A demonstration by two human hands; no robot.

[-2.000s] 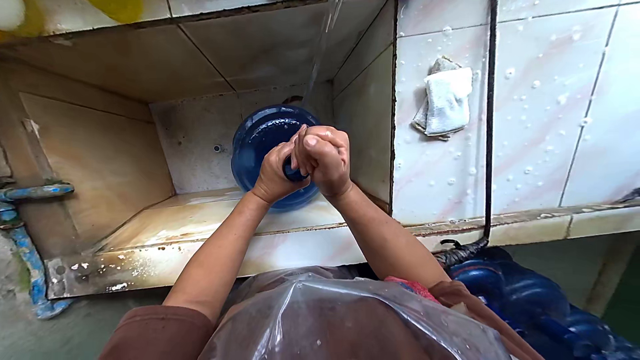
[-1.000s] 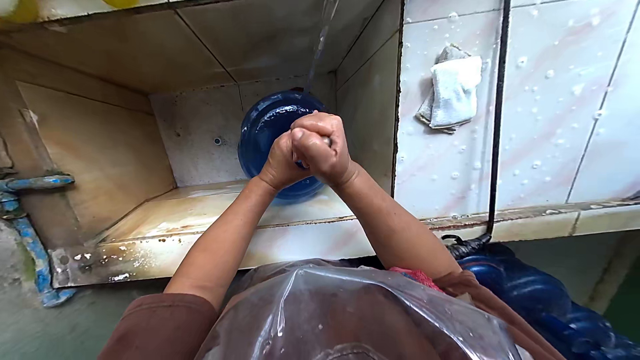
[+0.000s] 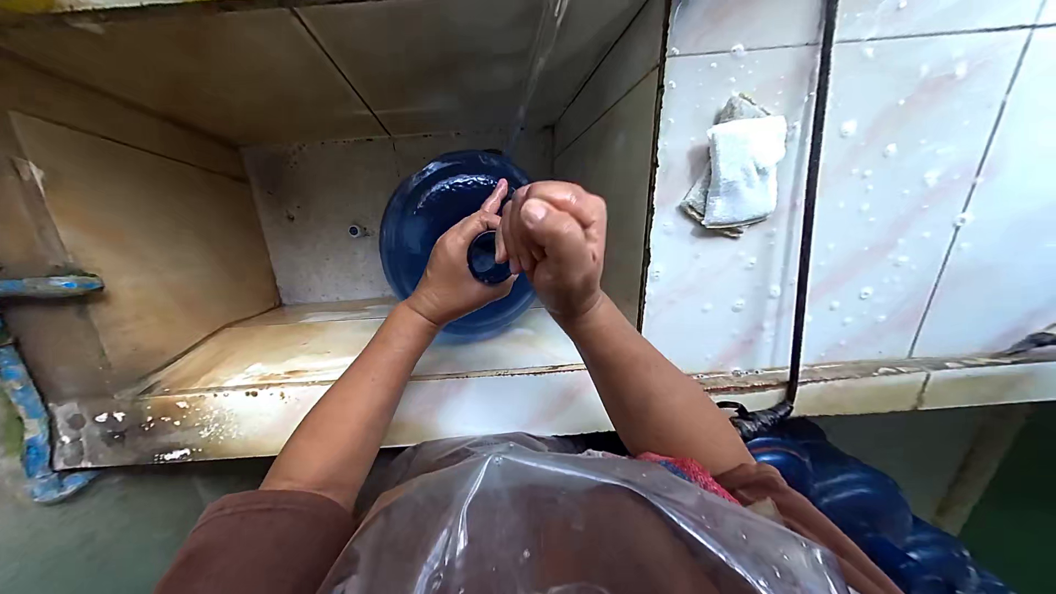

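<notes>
A large blue plastic water jug (image 3: pixel 421 194) stands in the tiled basin, its open neck facing up toward me. My left hand (image 3: pixel 462 268) is wrapped around the jug's neck from the left. Just right of the neck, my right hand (image 3: pixel 561 239) is curled into a fist, its fingertips close to the rim; whether it grips anything inside the fist is hidden. A thin stream of water (image 3: pixel 536 70) falls behind the jug.
Folded white cloths (image 3: pixel 747 173) lie on the wet tiled counter (image 3: pixel 891 206) at right, beside a black hose or cord (image 3: pixel 813 198). Blue-painted pipes (image 3: pixel 33 421) run at left. More blue jugs (image 3: pixel 858 495) are below the counter. The basin's tiled front ledge (image 3: pixel 289 412) crosses before me.
Both hands were clasped together over the jug's neck; now they have come apart, the left around the neck and the right beside it, so the neck opening shows.
</notes>
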